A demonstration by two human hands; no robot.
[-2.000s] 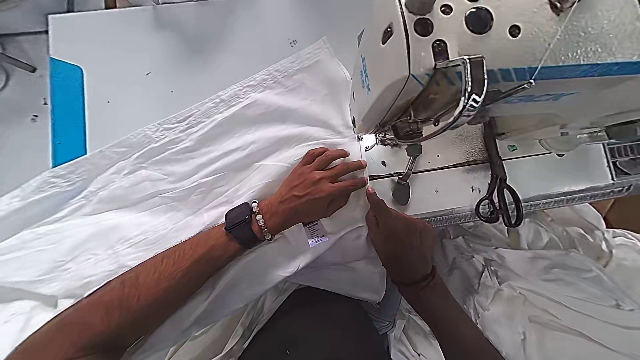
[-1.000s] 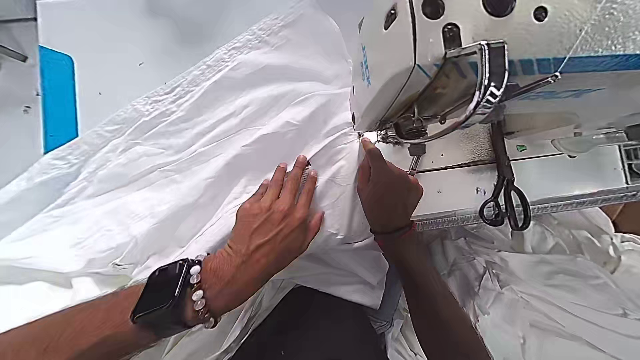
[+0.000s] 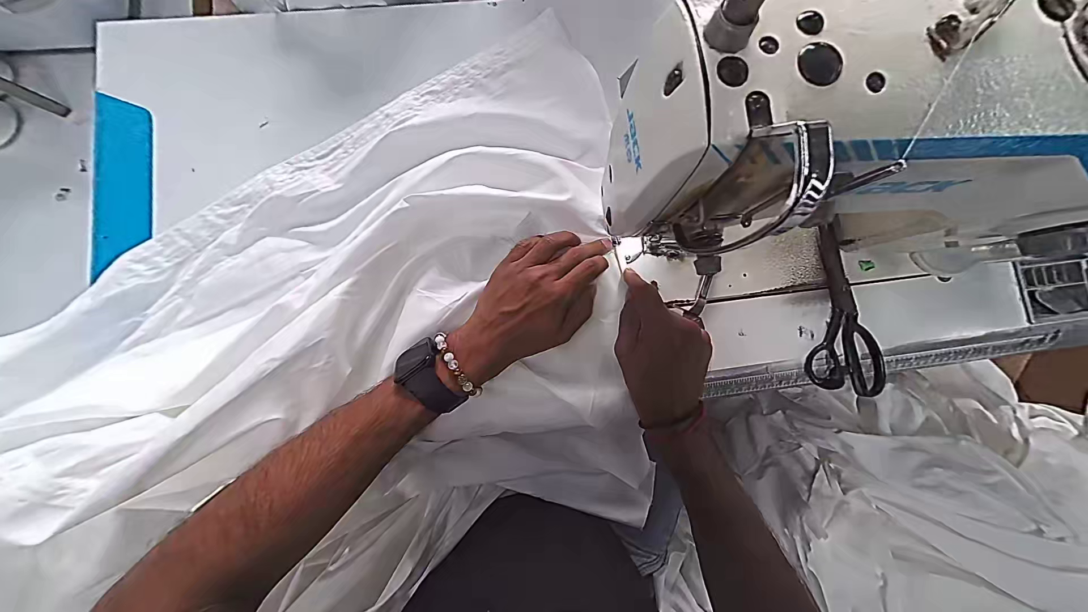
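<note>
White fabric (image 3: 340, 246) spreads over the table, its right edge running under the presser foot (image 3: 633, 248) of a Jack sewing machine (image 3: 765, 93). My left hand (image 3: 535, 297), with a watch and beaded bracelet at its wrist, lies on the fabric, fingertips close to the foot; its fingers are slightly bent and press the cloth. Just below the foot, my right hand (image 3: 663, 348) pinches the fabric's edge between thumb and forefinger. The other fingers of that hand are curled in. The needle tip cannot be made out.
Black-handled scissors (image 3: 846, 348) lie on the machine bed at the right, handles over a measuring scale (image 3: 892, 361) along the front edge. More white cloth (image 3: 918, 484) is heaped below the bed at the lower right. A thread guide arm (image 3: 867, 177) projects near the machine head.
My left hand has moved up and right over the fabric, close to the presser foot. My right hand has shifted slightly down from the foot.
</note>
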